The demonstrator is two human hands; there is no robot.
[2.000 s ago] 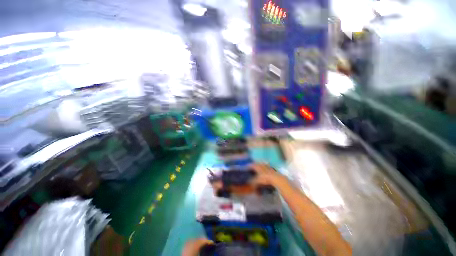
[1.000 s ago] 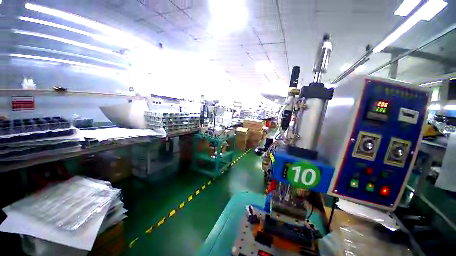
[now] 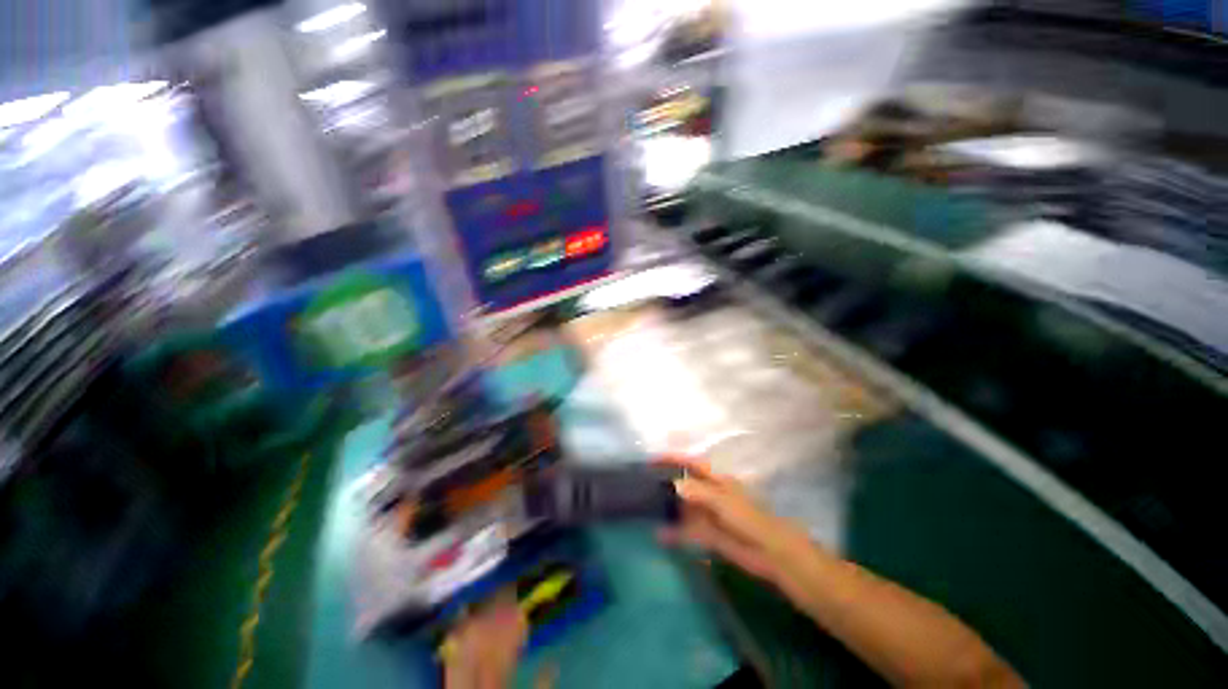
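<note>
The frame is blurred. My right hand (image 3: 727, 518) holds a black phone-like housing (image 3: 613, 494) by its right end, just right of the fixture. The fixture (image 3: 465, 498), orange-brown with dark clamp pieces, sits on the grey base plate (image 3: 391, 572). My left hand (image 3: 488, 643) is at the front, over the blue button strip (image 3: 572, 602) beside a yellow mark, cut off by the bottom edge. Its fingers are too blurred to read.
The blue press body with the green sign (image 3: 357, 323) stands behind the fixture, the control box (image 3: 532, 229) right of it. Clear plastic (image 3: 714, 384) lies over a brown board at the right. Dark workpieces (image 3: 795, 276) stand in a row on the green conveyor (image 3: 916, 323).
The view has swung down and right from the room and press. Both hands, out of the picture one second ago, are now in view, with the housing in my right hand.
</note>
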